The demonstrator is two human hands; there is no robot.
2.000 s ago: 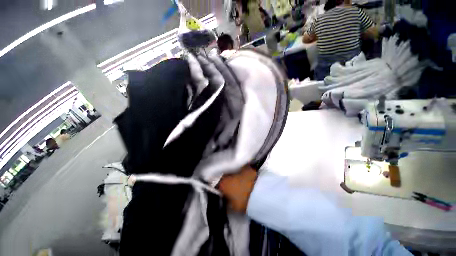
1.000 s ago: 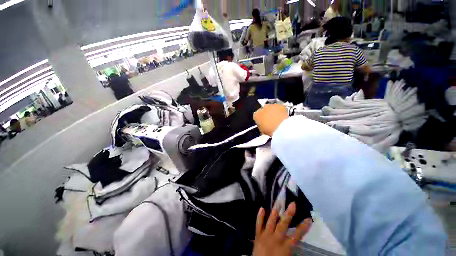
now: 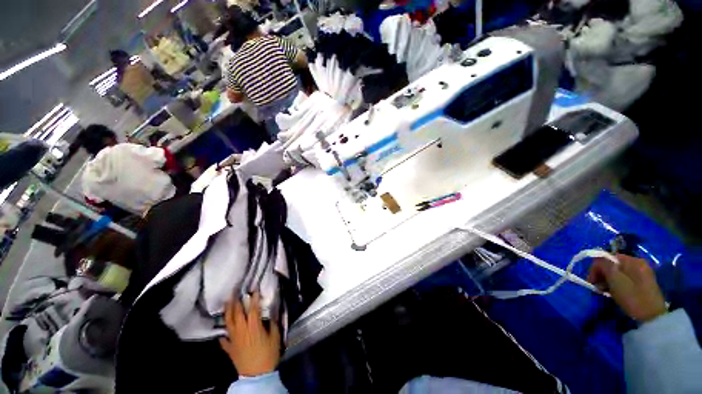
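Note:
Black and light grey fabric panels (image 3: 223, 285) lie in a loose, fanned pile at the left end of the white machine table. My left hand (image 3: 252, 336) rests on the pile's near edge, fingers spread on the grey panels. My right hand (image 3: 630, 283) is at the far right, past the table's front edge, with its fingers closed on a white fabric tie strip (image 3: 523, 254). The strip hangs in a loop and runs back to the table's edge.
The lockstitch machine (image 3: 439, 115) stands on the table (image 3: 308, 215). Thread snips (image 3: 439, 202) and a smartphone (image 3: 535, 150) lie on it. Bundled grey panels (image 3: 327, 92) are behind. Another machine (image 3: 85, 338) is at lower left. People (image 3: 265, 68) sit beyond. A blue surface (image 3: 577, 308) is at right.
The view has swung to the right. The tie strip that went round the panels is off them and in my right hand. The panels now lie fanned on the table under my left hand.

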